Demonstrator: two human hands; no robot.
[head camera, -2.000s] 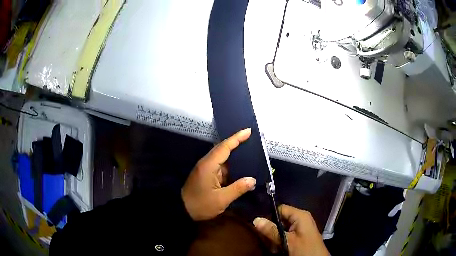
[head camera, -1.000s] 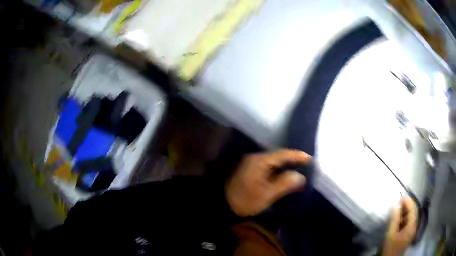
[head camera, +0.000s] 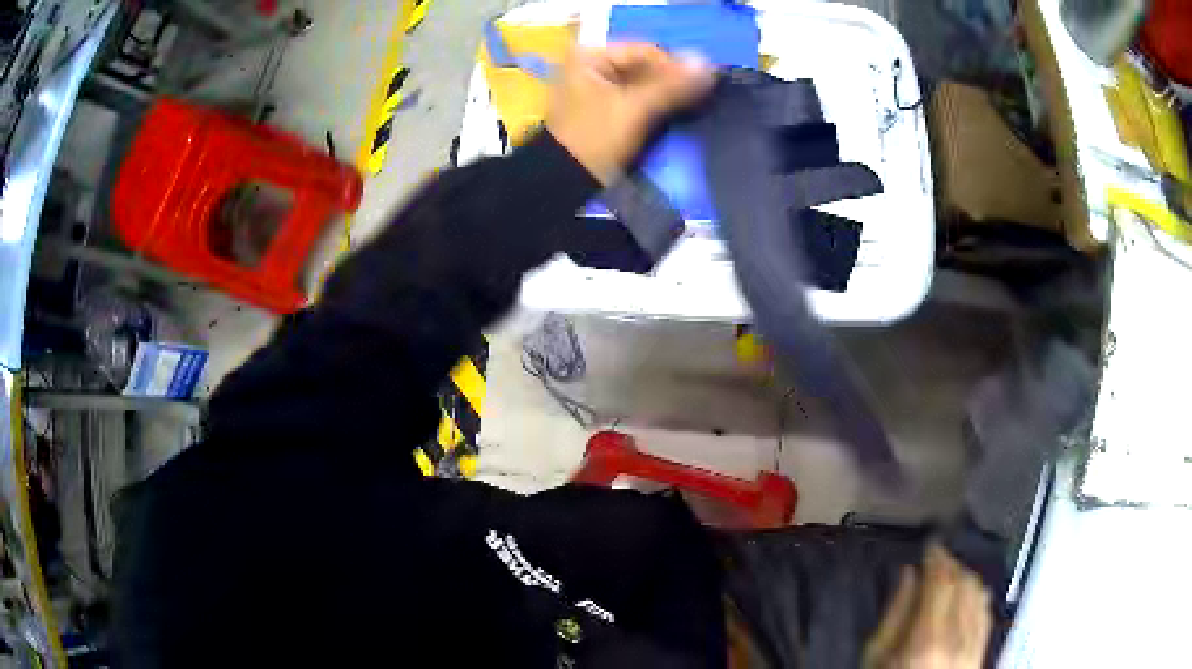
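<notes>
My left hand (head camera: 614, 105) is over the white tray and holds one end of a long dark fabric strip (head camera: 771, 248). The strip hangs down across the tray and past its near edge, blurred at its lower end. Small dark cut pieces (head camera: 830, 248) and blue pieces (head camera: 686, 33) lie in the white tray (head camera: 902, 248), with a mustard piece (head camera: 516, 94) at its left. My right hand (head camera: 935, 621) is blurred and cut off at the bottom edge, over dark cloth; I cannot tell whether it holds anything.
A red plastic stool (head camera: 196, 196) stands on the floor at the left. Another red stool (head camera: 693, 477) shows below the tray. Yellow-black tape (head camera: 451, 418) runs along the floor. A cardboard box (head camera: 993, 170) is right of the tray, and the white table (head camera: 1131, 392) is at the right edge.
The view has turned left from the machine table to the tray. My left hand has carried the strip off the table and over the tray. The shears seen earlier are out of view.
</notes>
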